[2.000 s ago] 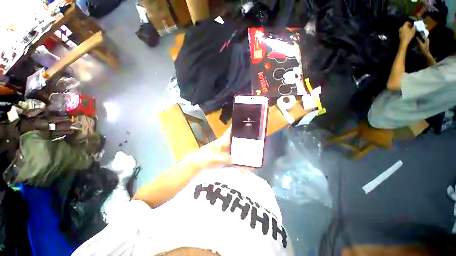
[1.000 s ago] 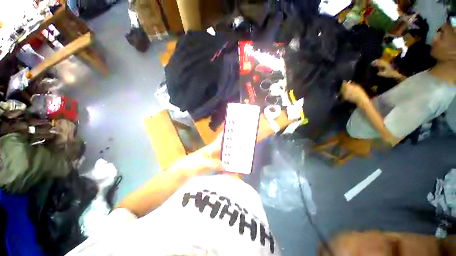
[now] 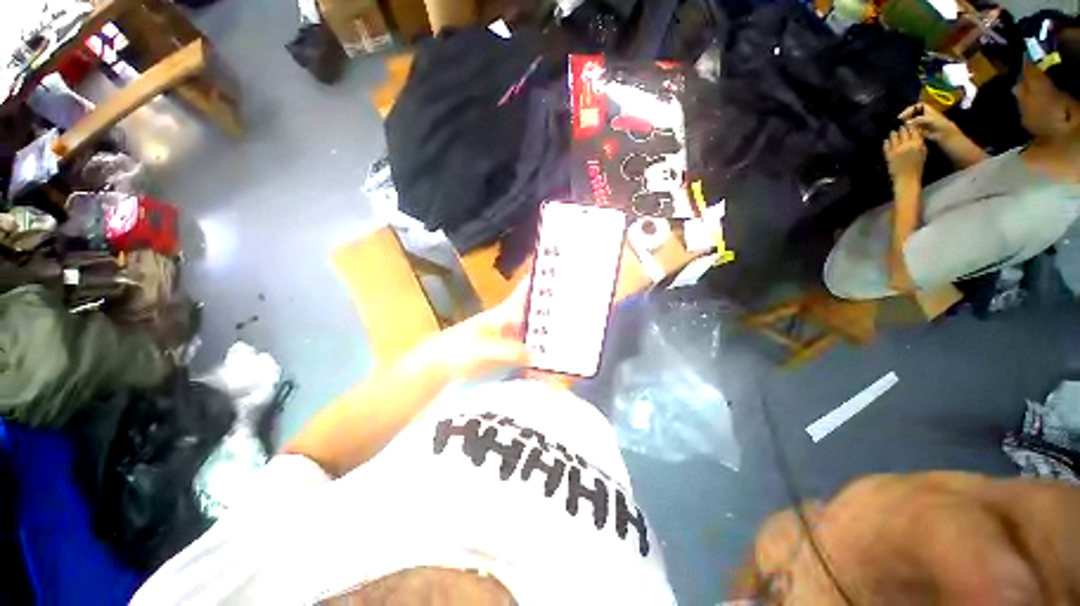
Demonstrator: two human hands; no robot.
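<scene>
My left hand (image 3: 500,336) comes in from the lower left and holds a smartphone (image 3: 577,289) upright before my white shirt. The phone's screen faces me and is mostly white, with a column of dark marks down its left side. My right hand (image 3: 912,539) is large and close at the bottom right, cut off by the edge. A thin dark cord crosses it, and its fingers are too unclear to tell if they hold anything.
Behind the phone, a wooden table (image 3: 483,275) bears dark cloth (image 3: 456,142), a cartoon-mouse package (image 3: 634,136) and a tape roll (image 3: 649,232). Clear plastic (image 3: 669,408) and a white strip (image 3: 853,406) lie on the floor. A person (image 3: 947,231) sits at the right.
The phone screen has gone from dark and white to mostly white. My right hand has come into view at bottom right. The other person's hands have moved closer together since a second ago.
</scene>
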